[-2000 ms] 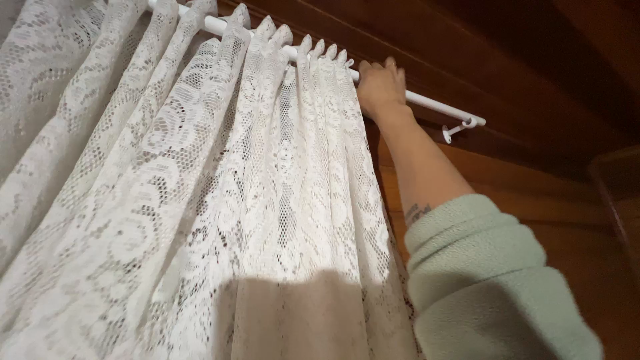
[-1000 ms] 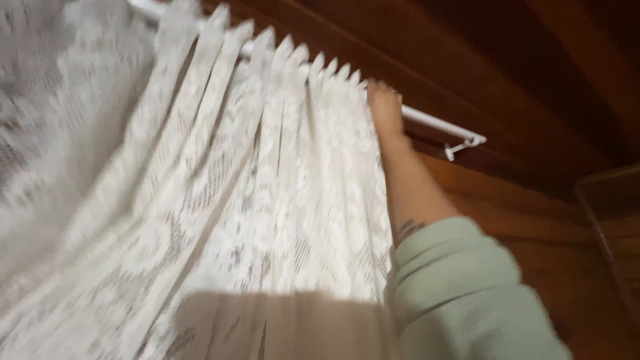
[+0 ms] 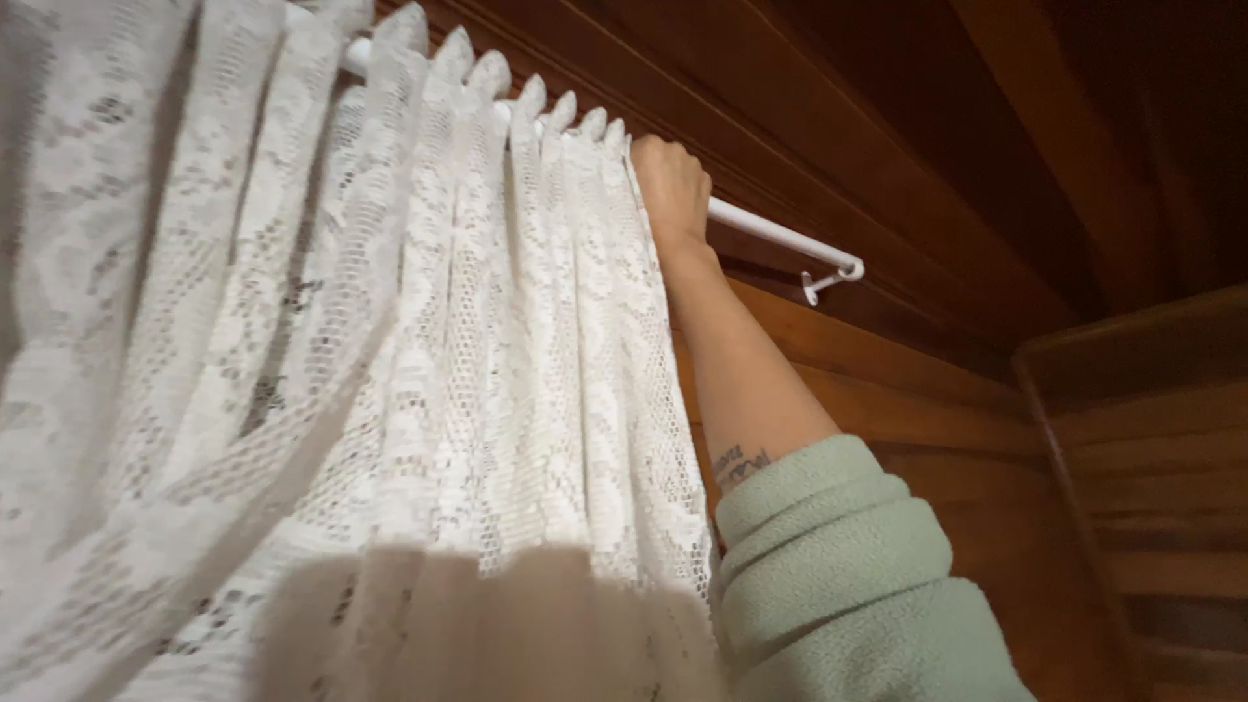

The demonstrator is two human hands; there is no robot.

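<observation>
A white lace curtain (image 3: 546,370) hangs in gathered folds from a white curtain rod (image 3: 780,233) and fills the left and middle of the view. My right hand (image 3: 673,185) is raised to the rod at the curtain's right edge, its fingers curled around the rod and the curtain's last fold; the fingertips are hidden. Beyond my hand the bare end of the rod runs down to the right, to a white wall bracket (image 3: 822,286). A pale green fleece sleeve (image 3: 829,546) is pushed up my forearm. My left hand does not show.
Dark wooden ceiling boards (image 3: 829,117) run close above the rod. Behind my arm is a wall of wooden planks (image 3: 877,390), with a wooden frame edge (image 3: 1048,419) at the right. A shadow falls across the lower curtain.
My right hand, loosely spread on the rod two seconds ago, is now closed at the curtain's edge. The curtain's folds on the left have shifted. The view has moved somewhat.
</observation>
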